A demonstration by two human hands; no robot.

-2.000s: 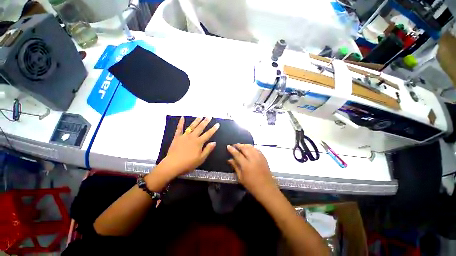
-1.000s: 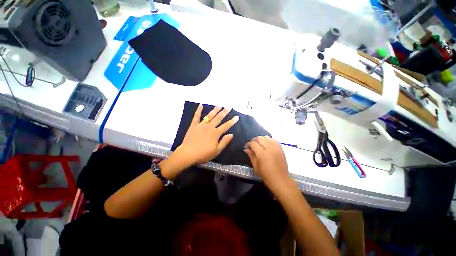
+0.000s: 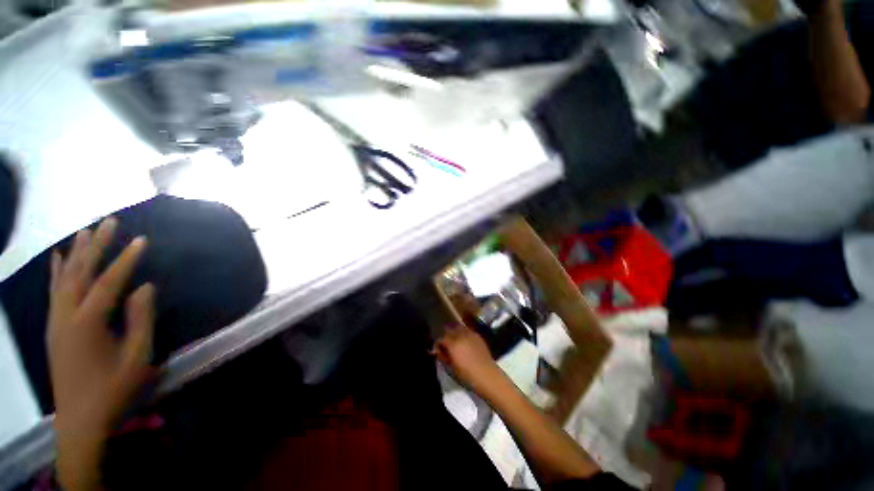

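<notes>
The black fabric panel (image 3: 206, 259), rounded at its right end, lies flat at the front edge of the white table. My left hand (image 3: 101, 312) rests on it with fingers spread. My right hand (image 3: 467, 353) is below the table edge, over the open cardboard scrap box (image 3: 565, 278); its fingers are bent together and blur hides whether anything is between them. The black-handled shears (image 3: 385, 177) lie on the table right of the panel. The pink and blue snips (image 3: 438, 160) lie right of the shears.
The blurred sewing machine (image 3: 201, 91) stands behind the panel. A thin dark strip (image 3: 309, 209) lies on the table. A red crate (image 3: 618, 268) stands beyond the box. Another person's arm (image 3: 839, 62) shows at the top right.
The view has swung right and down. My right hand has left the panel and moved right, down over the box. My left hand remains on the panel.
</notes>
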